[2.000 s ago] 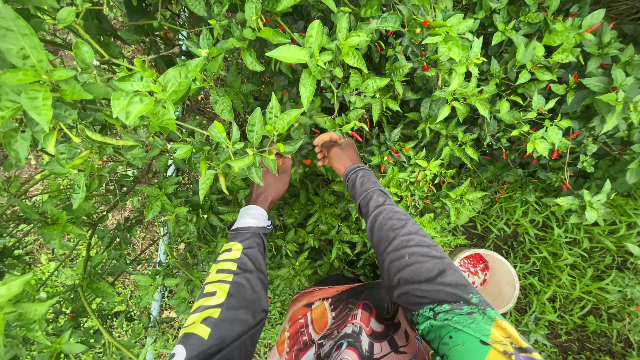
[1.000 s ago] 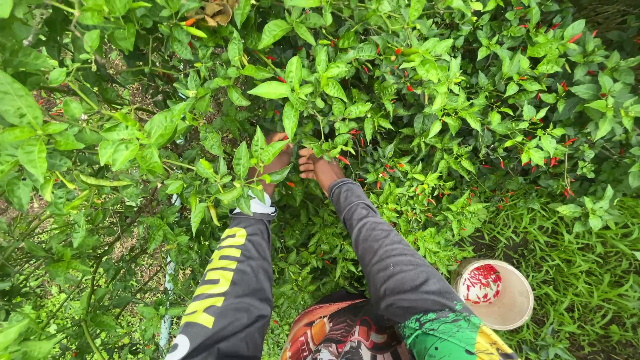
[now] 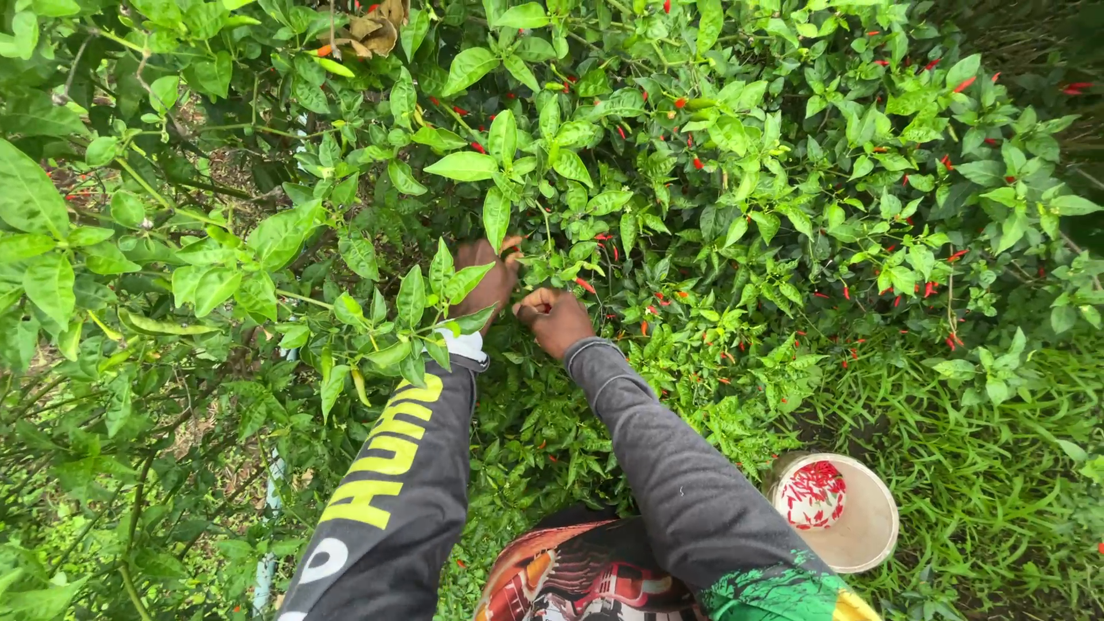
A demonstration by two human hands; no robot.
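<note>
Both hands reach into a leafy chili pepper plant that bears small red chilies. My left hand is partly covered by leaves, its fingers bent among the stems; whether it holds anything is hidden. Close to its right, my right hand has curled fingers and thumb near each other, and what is between them cannot be made out. A red chili hangs just above the right hand. At the lower right, a white plastic bucket holds picked red chilies at its bottom.
Leafy branches spread across the left side, near the left forearm. A pale blue pole or pipe runs upward through the foliage at lower left. Grass grows around the bucket. Dry brown leaves sit at the top.
My right hand has drawn its fingers in; one second ago they were more extended. Both hands remain close together in the foliage.
</note>
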